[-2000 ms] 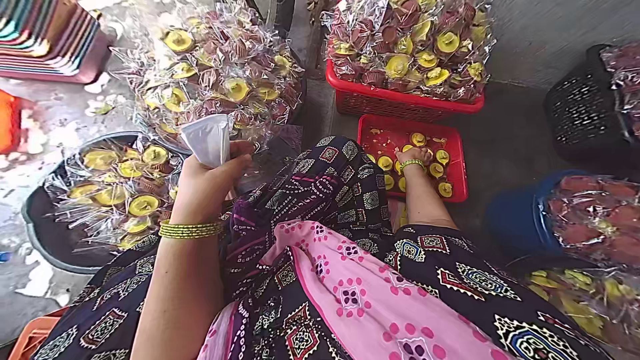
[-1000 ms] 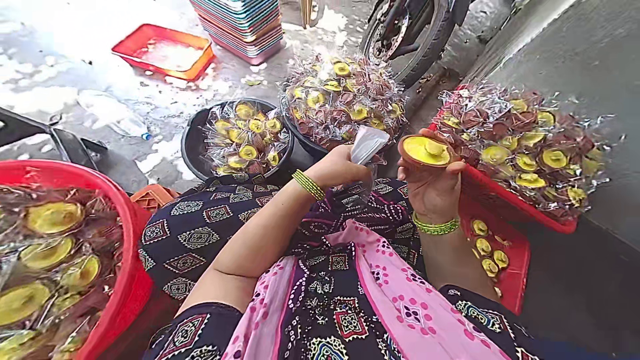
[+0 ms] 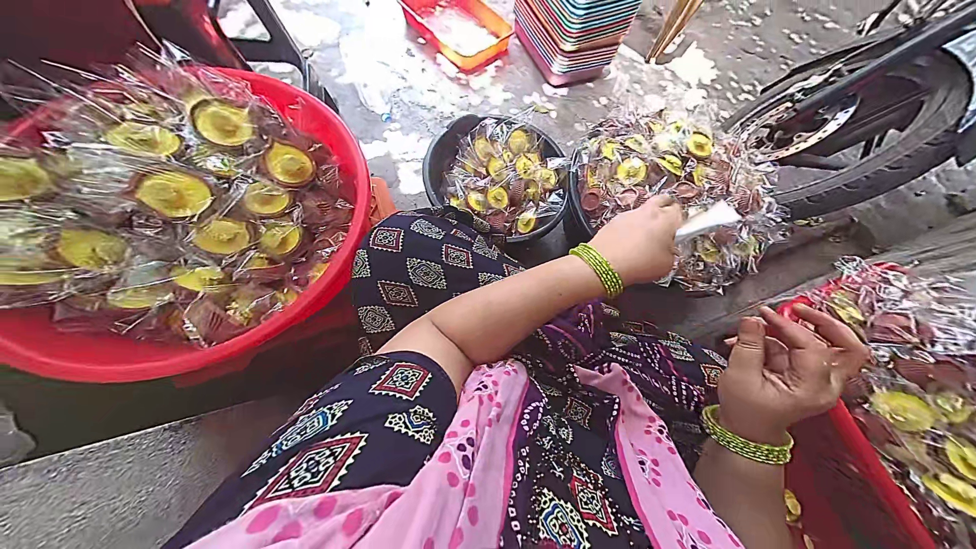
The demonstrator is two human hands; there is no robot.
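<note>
My left hand (image 3: pixel 644 240) is closed around folded white and clear plastic, apparently bags (image 3: pixel 709 219), above the wrapped clay lamps (image 3: pixel 671 164) in a dark tub. Palm up, my right hand (image 3: pixel 789 366) is raised beside the red crate (image 3: pixel 884 457) at the right, its fingers apart and nothing visible in it. Yellow-filled clay lamps in clear wrap are heaped in the crate, in a large red tub (image 3: pixel 160 370) at the left, and in a small black tub (image 3: pixel 436 164) near my knee. Part of a loose yellow piece (image 3: pixel 793 505) shows low at the right.
An orange-red tray (image 3: pixel 457 34) and a stack of coloured trays (image 3: pixel 572 46) stand on the sunlit floor ahead. A motorcycle wheel (image 3: pixel 831 137) is at the upper right. A black chair frame (image 3: pixel 267 38) stands behind the large tub, with a concrete edge (image 3: pixel 152 473) at lower left.
One second ago my right hand held a yellow-filled clay lamp; now none shows in it. My left hand still holds the plastic. The view has swung left, showing more of the large red tub.
</note>
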